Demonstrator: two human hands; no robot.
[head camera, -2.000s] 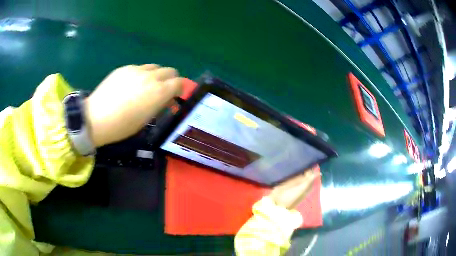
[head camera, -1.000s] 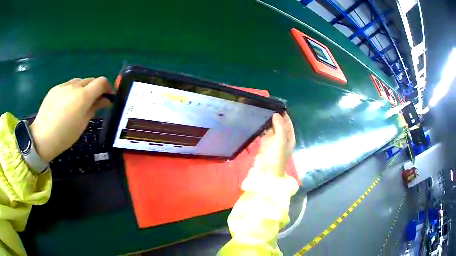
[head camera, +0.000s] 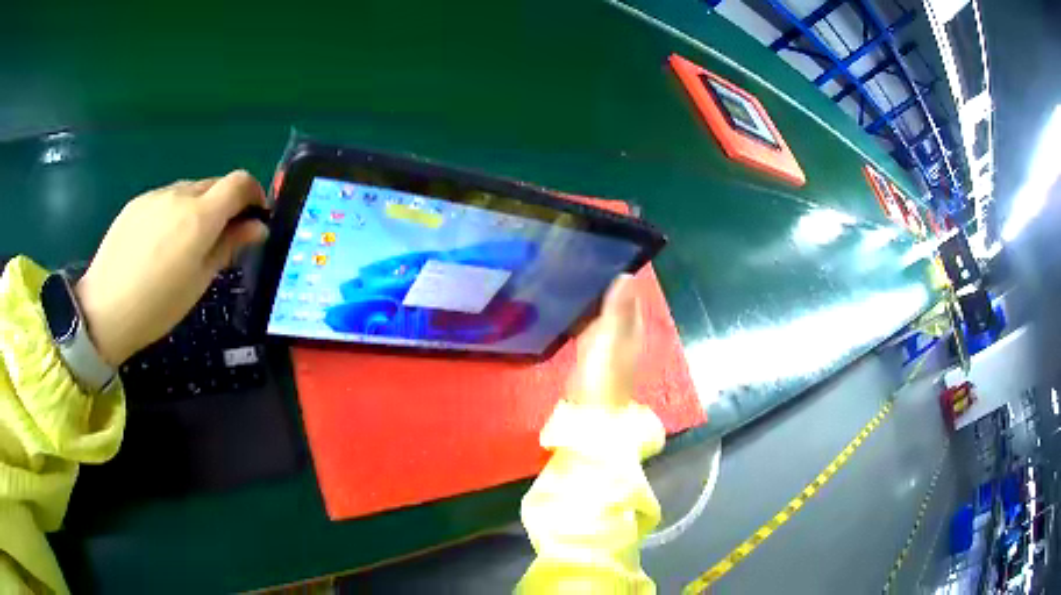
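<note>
A tablet (head camera: 448, 262) stands tilted over a red foam pad (head camera: 431, 436). Its lit screen shows a blue swirl desktop with icons and a pale pop-up box. My left hand (head camera: 175, 262) is at the tablet's left edge, fingers pinched on a small black plug (head camera: 250, 216); the plug's tip is hidden, so I cannot tell if it is seated. My right hand (head camera: 609, 343), blurred, is at the tablet's lower right edge; whether its fingers grip the edge is unclear. A black keyboard (head camera: 192, 355) with a white sticker lies left of the pad, partly under my left arm.
The green bench top (head camera: 465, 81) runs away to the upper right. Another tablet on a red pad (head camera: 756, 153) lies farther along, with more red pads (head camera: 887, 195) beyond. Grey floor with a yellow line (head camera: 803, 502) is at the lower right.
The screen has changed from a white page with dark strips to the blue desktop with a pop-up. My right hand has moved slightly down and left. My left hand stays at the plug.
</note>
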